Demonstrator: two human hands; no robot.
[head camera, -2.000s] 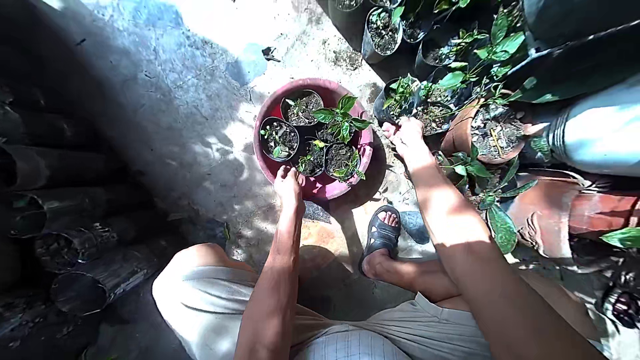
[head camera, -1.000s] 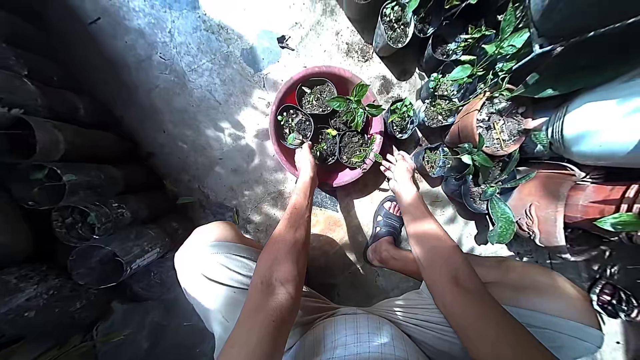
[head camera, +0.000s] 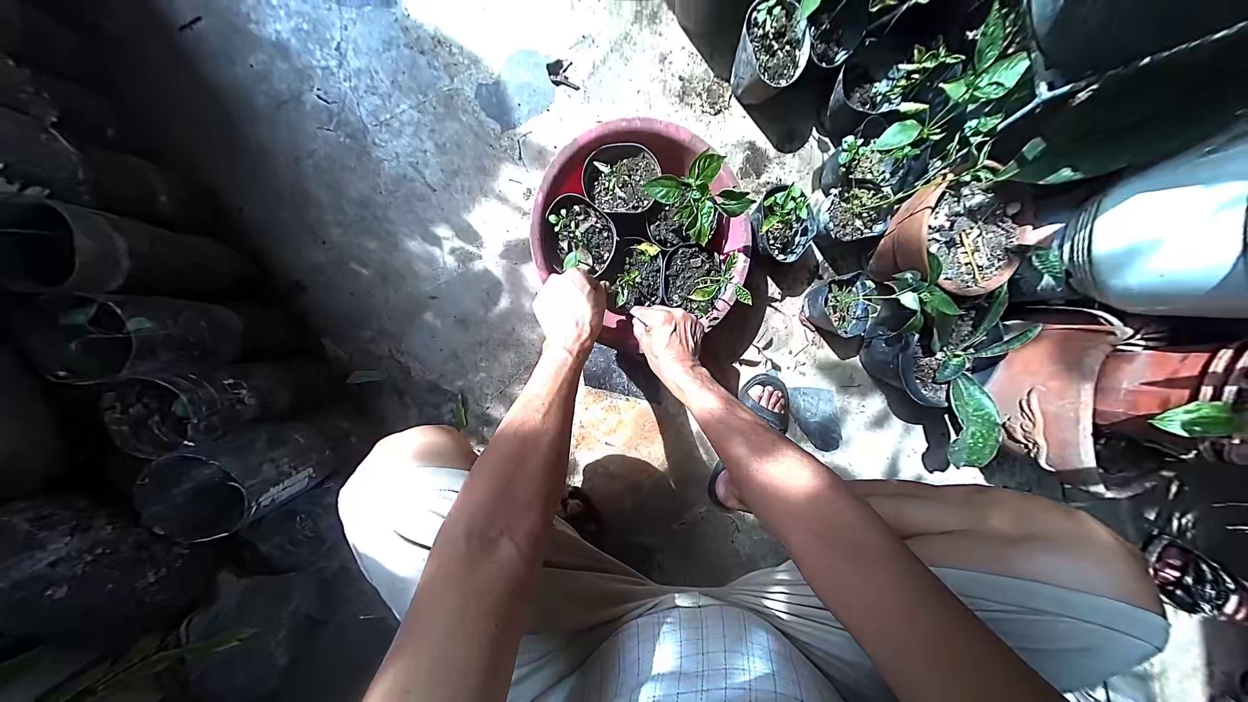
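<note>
A round red plastic basin (head camera: 731, 175) stands on the concrete floor in front of me, with several black-bagged seedlings inside. My left hand (head camera: 569, 304) is closed at the basin's near left rim, beside a seedling bag (head camera: 583, 234) with small leaves; its fingertips are partly hidden. My right hand (head camera: 669, 336) is at the near rim, below a middle seedling bag (head camera: 639, 277), its fingers curled; what they hold is hard to make out. A leafy seedling (head camera: 700, 198) rises at the basin's right side. Another potted seedling (head camera: 784, 222) stands just outside the right rim.
Seedling bags (head camera: 772, 49), a clay pot (head camera: 912, 239), a fallen terracotta pot (head camera: 1058, 390) and a white container (head camera: 1170, 234) crowd the right. Black cylindrical bags (head camera: 195, 495) lie stacked in shadow at left. My sandalled foot (head camera: 765, 398) is near the basin. Another sandalled foot (head camera: 1194, 580) shows far right.
My right hand has moved left, from beside the small bags right of the basin to the basin's near rim. My left hand stays at the near left rim.
</note>
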